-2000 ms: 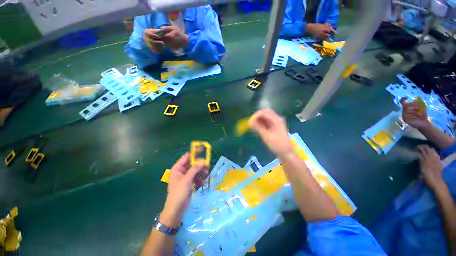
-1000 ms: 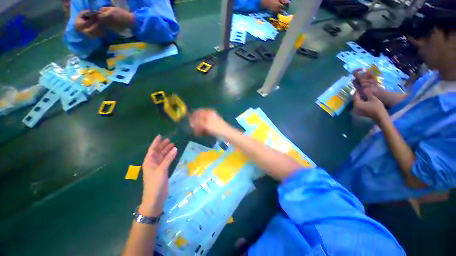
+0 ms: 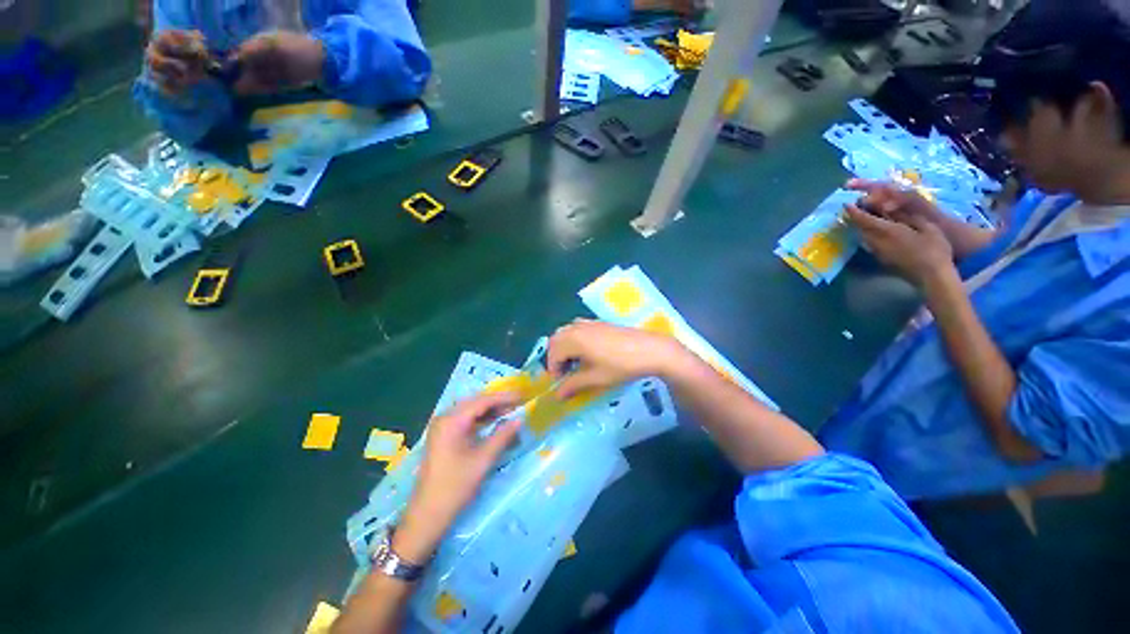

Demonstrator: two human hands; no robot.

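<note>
My left hand (image 3: 465, 448), with a metal watch, and my right hand (image 3: 610, 357) are close together over the pile of light-blue sheets (image 3: 527, 526). The fingertips of both hands pinch a sticker sheet (image 3: 644, 406) bearing yellow pieces and rectangular holes. Exactly what each fingertip grips is partly hidden. Another light-blue sheet stack with yellow stickers (image 3: 623, 297) lies at the right, partly behind my right forearm. Loose yellow pieces (image 3: 321, 431) lie left of my left hand. Neither hand holds a housing.
Housings with yellow frames (image 3: 343, 258) lie on the green belt ahead. Bare black housings (image 3: 623, 136) lie near grey posts (image 3: 706, 124). A worker sits opposite, behind sheets (image 3: 161, 204). A person in blue (image 3: 1053, 310) works close at my right, beside another sheet pile (image 3: 905, 155).
The yellow-framed housing has left my right hand; framed housings lie on the belt. Both hands have come together over the sheets and taken hold of one. The view has turned right.
</note>
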